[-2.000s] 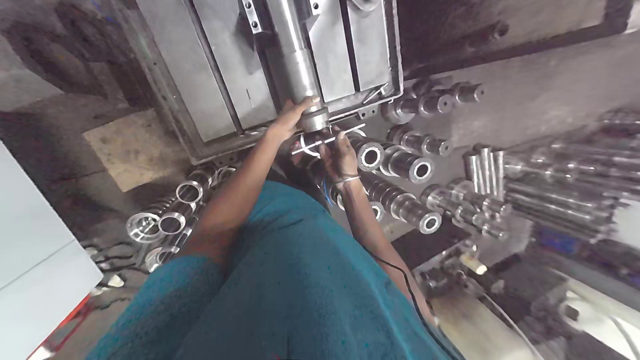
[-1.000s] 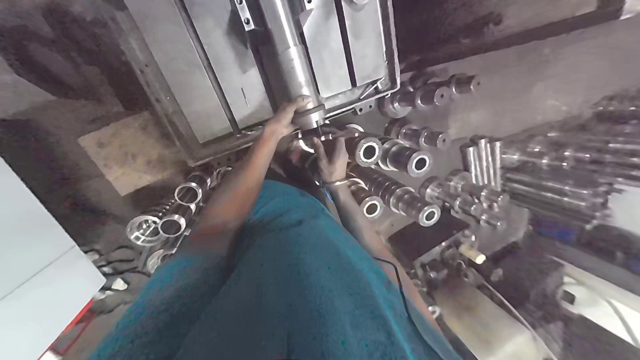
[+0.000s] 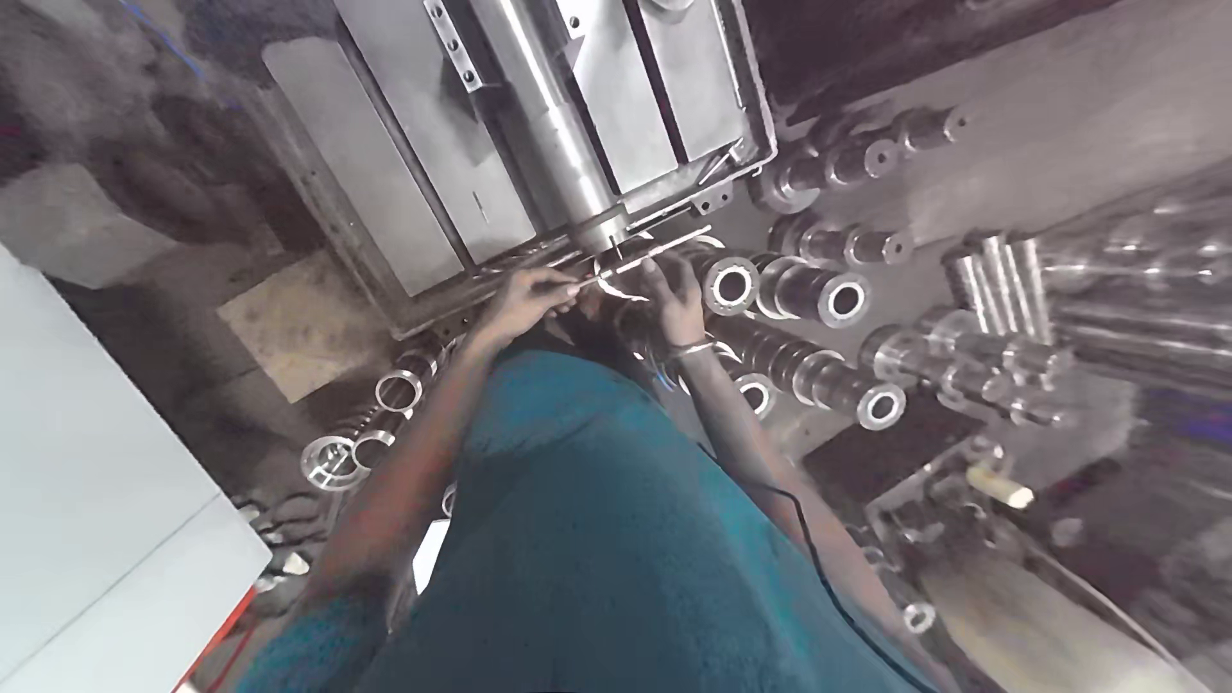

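A long, polished metal shaft (image 3: 558, 125) lies along the slotted machine table, its near end (image 3: 604, 231) reaching past the table's edge. Just below that end, my left hand (image 3: 527, 306) pinches a thin metal rod (image 3: 630, 265) at its lower left end. The rod slants up to the right. My right hand (image 3: 674, 294), with a bracelet at the wrist, is by the rod's middle, fingers bent; whether it grips the rod I cannot tell. Part of a thin bright ring shows between the hands.
Slotted machine table (image 3: 423, 164) ahead. Hollow stepped metal shafts (image 3: 808, 289) stand or lean at the right, with more shafts (image 3: 1001, 289) stacked farther right. Metal rings (image 3: 397, 390) are at the left, beside a flat brown sheet (image 3: 298, 322). A pale cabinet (image 3: 96, 481) fills the lower left.
My left hand has left the shaft's end, where it rested in both earlier frames, and moved down toward me to hold the thin rod. My right hand stays near the shaft's end.
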